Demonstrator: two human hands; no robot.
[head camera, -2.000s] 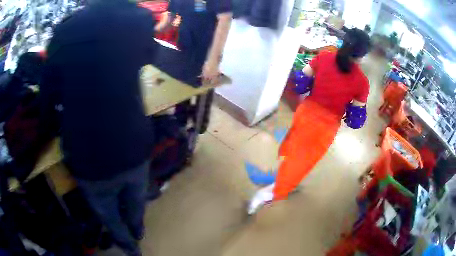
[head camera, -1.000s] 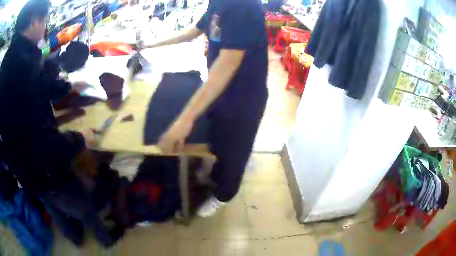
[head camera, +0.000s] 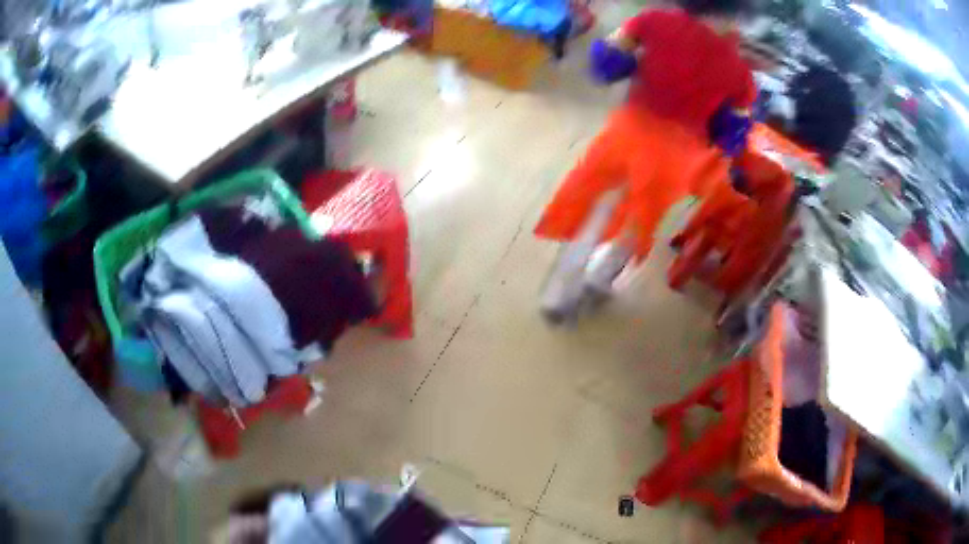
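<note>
Neither of my hands can be made out. Nearest in front, at the bottom edge, a bundle of grey and dark maroon cut pieces (head camera: 340, 514) is cut off by the frame; what holds it is hidden. At the left, a green basket (head camera: 107, 260) holds grey panels (head camera: 213, 308) and dark maroon panels (head camera: 292, 260) that hang over its rim. The basket rests on a red stool (head camera: 255, 414). The picture is blurred.
A red stool (head camera: 372, 218) stands behind the basket, beside a white table (head camera: 202, 117). At the right, an orange basket (head camera: 760, 425) and red stools (head camera: 707, 420) stand by another white table (head camera: 877, 351). A person in red and orange (head camera: 680, 64) is in the aisle.
The view has swung right from the cutting table and the two people in dark clothes to the aisle. The green basket now shows large at the left, and the bundle has appeared at the bottom.
</note>
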